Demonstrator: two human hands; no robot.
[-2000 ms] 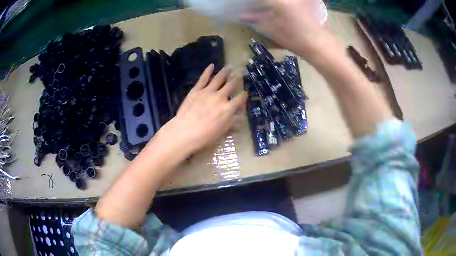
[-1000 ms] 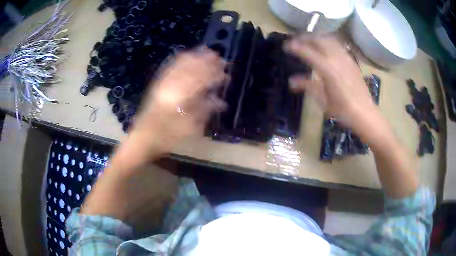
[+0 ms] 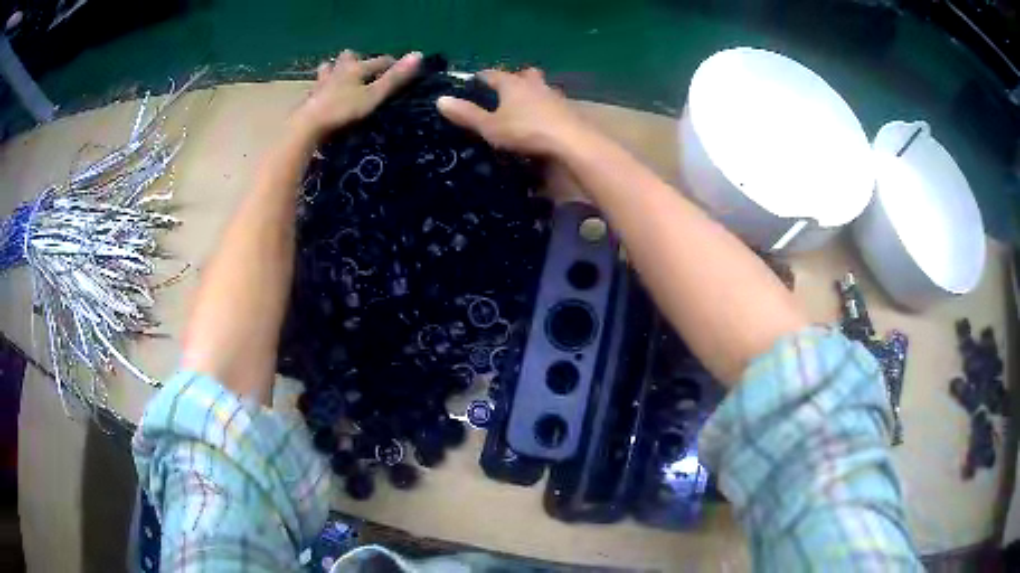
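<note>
A big heap of small black round knobs or rings (image 3: 392, 269) lies on the bench, left of centre. My left hand (image 3: 364, 92) rests at the heap's back edge, fingers bent, thumb pointing right. My right hand (image 3: 509, 110) is at the back right edge of the heap, its fingertips toward the left hand. Whether either hand grips any pieces cannot be told. Black front panels (image 3: 570, 366) with round holes stand side by side right of the heap, partly under my right forearm.
A silvery-white wire bundle (image 3: 95, 241) fans out at far left. Two white bowls (image 3: 772, 140) (image 3: 923, 213) stand at back right. Narrow circuit boards (image 3: 895, 364) show beside my right sleeve. A small group of dark pieces (image 3: 980, 392) lies far right. A green surface (image 3: 537, 45) runs behind the bench.
Both hands have moved from the panels to the back of the heap. The view has shifted, so the heap, wires and bowls appear at different places.
</note>
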